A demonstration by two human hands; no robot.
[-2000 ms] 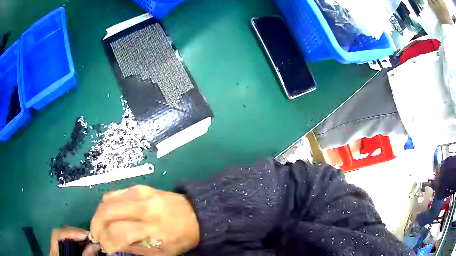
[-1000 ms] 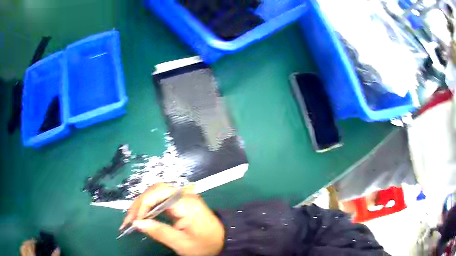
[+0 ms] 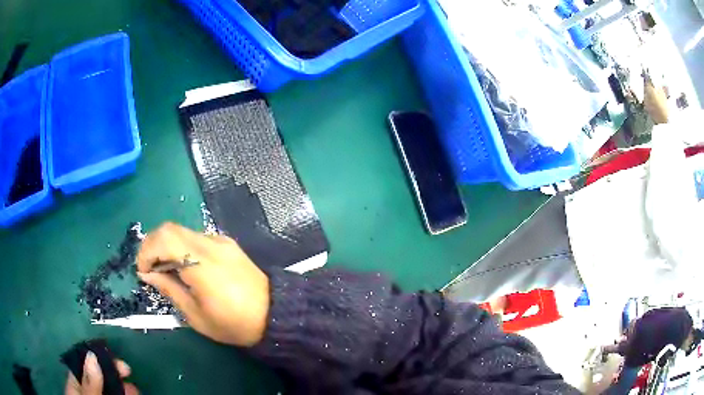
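Note:
My right hand (image 3: 207, 285) is closed on slim metal tweezers (image 3: 174, 265), held over the loose pile of small bits; the hand and wrist hide part of the pile. Black bits (image 3: 104, 289) show to its left. A white flat stick (image 3: 139, 321) lies under the pile's lower edge, its right end hidden by my hand. My left hand (image 3: 94, 376), cut off by the bottom edge, holds black webbing pieces (image 3: 99, 362) with the thumb on top. A glossy black sheet with rows of grey dots (image 3: 251, 158) lies beyond my right hand; its lower part is bare black.
Two joined small blue trays (image 3: 91, 116) stand at upper left, black bits in one. A large blue basket (image 3: 309, 65) with black fabric and another blue basket (image 3: 506, 166) with clear plastic bags stand beyond. A smartphone (image 3: 429, 171) lies beside it. People sit at far right.
My right hand has moved up and left onto the pile with the tweezers. My left hand has come further into view with the black pieces. The camera view has shifted.

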